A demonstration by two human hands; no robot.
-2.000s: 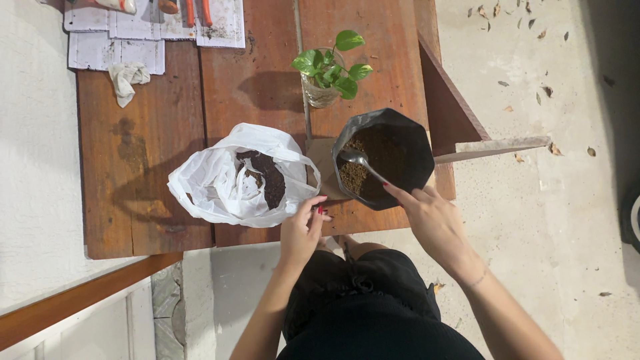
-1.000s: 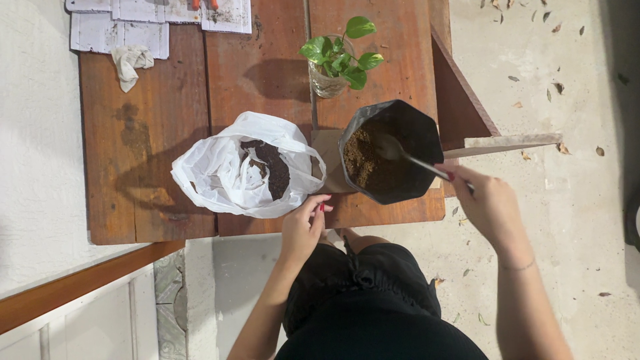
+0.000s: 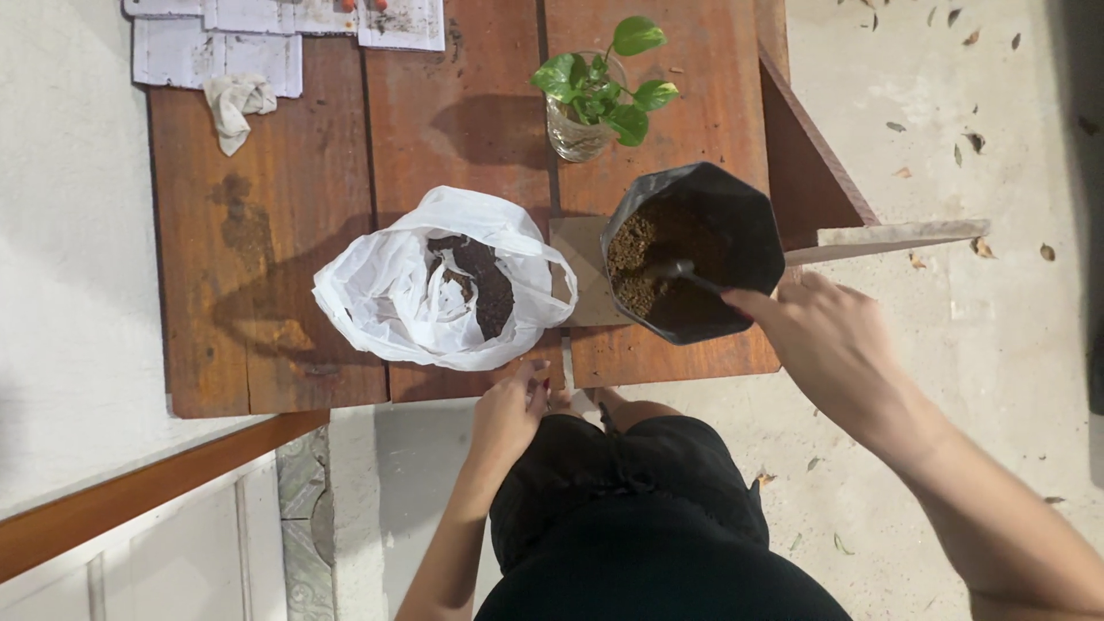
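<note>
My right hand [image 3: 824, 345] grips the handle of a metal spoon [image 3: 700, 278], whose bowl is down in a black octagonal plant pot [image 3: 755, 224]. Inside the pot, brown grains [image 3: 632, 250] lie on the left beside darker material. My left hand [image 3: 515, 405] is at the table's near edge, just below a white plastic bag [image 3: 345, 297]; its fingers are bent, and whether they touch anything is unclear. The bag stands open with dark soil [image 3: 493, 293] in it. Behind the pot, a pothos cutting [image 3: 634, 95] stands in a clear glass of water [image 3: 580, 138].
A wooden table [image 3: 285, 362] carries a grey-brown tile [image 3: 586, 276] beside the pot, a crumpled white cloth [image 3: 235, 108] and soiled white sheets [image 3: 259, 60] at the back left. A wooden board [image 3: 901, 239] juts out at the right, over a floor with dry leaves.
Between the earlier frames my right hand drew the spoon towards the pot's right rim; now hand and spoon are further left, over the pot. My left hand stays beside the bag.
</note>
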